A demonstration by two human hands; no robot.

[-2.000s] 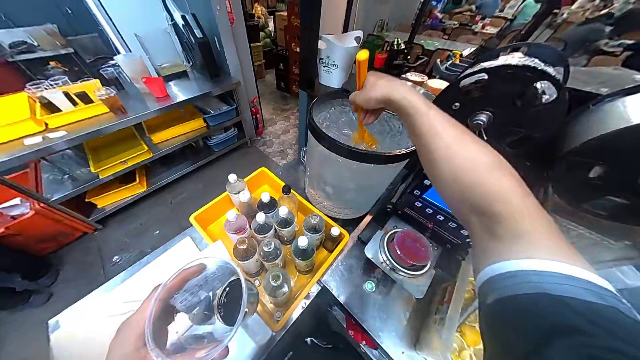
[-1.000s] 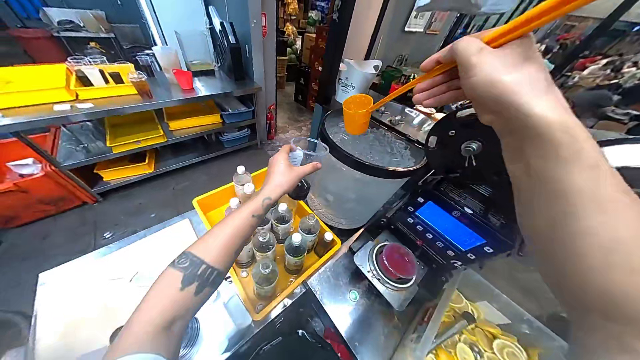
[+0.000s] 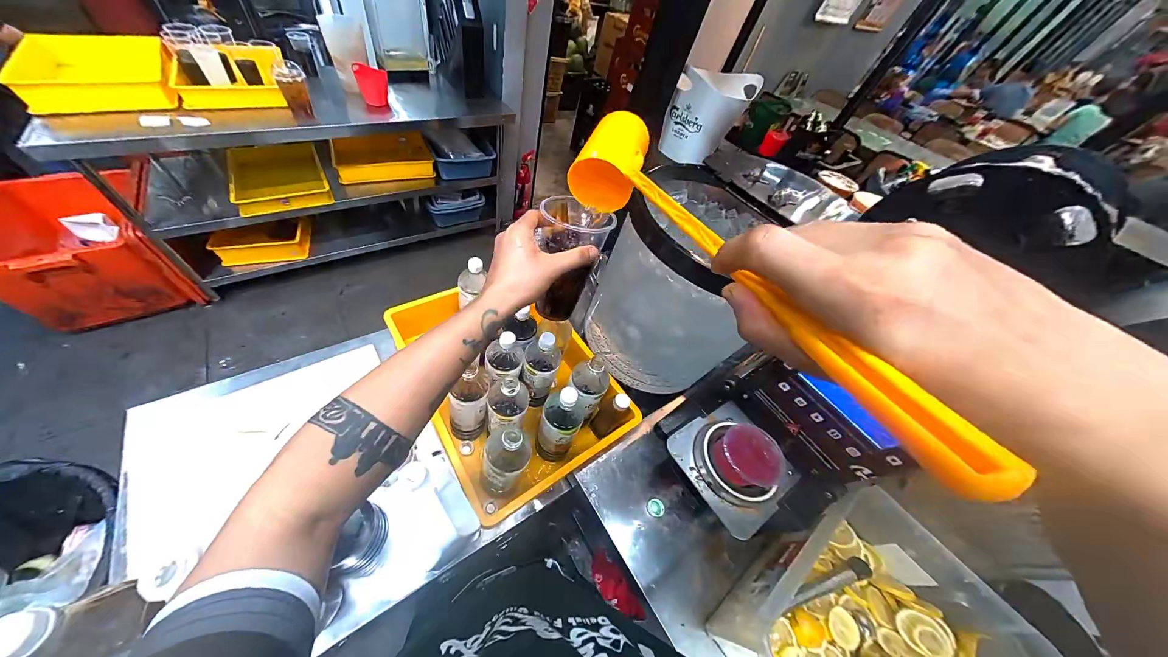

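Note:
My left hand [image 3: 532,265] is closed around a clear plastic cup [image 3: 568,269] with dark liquid in it, held above the back of a yellow tray. In my right hand [image 3: 821,283] is the long handle of an orange plastic ladle [image 3: 610,160]. The ladle's bowl is tipped over the cup's mouth, and a little clear liquid or ice shows at its lip. Below and to the right of the cup stands a large translucent bucket [image 3: 652,319] with a black rim and ice inside. Several bottles with white caps [image 3: 559,422] stand upright in the yellow tray [image 3: 516,505].
A metal shelf unit [image 3: 356,119] with yellow trays stands at the back left. To the right are a sealing machine [image 3: 803,420] with a round maroon part [image 3: 748,456] and a clear bin of lemon slices [image 3: 785,584]. A white ice bucket [image 3: 710,114] stands behind, a white board [image 3: 228,447] at left.
The ladle has come out of the large bucket and is now tipped over the cup. Dark liquid now shows in the cup, which looked clear and without dark liquid before.

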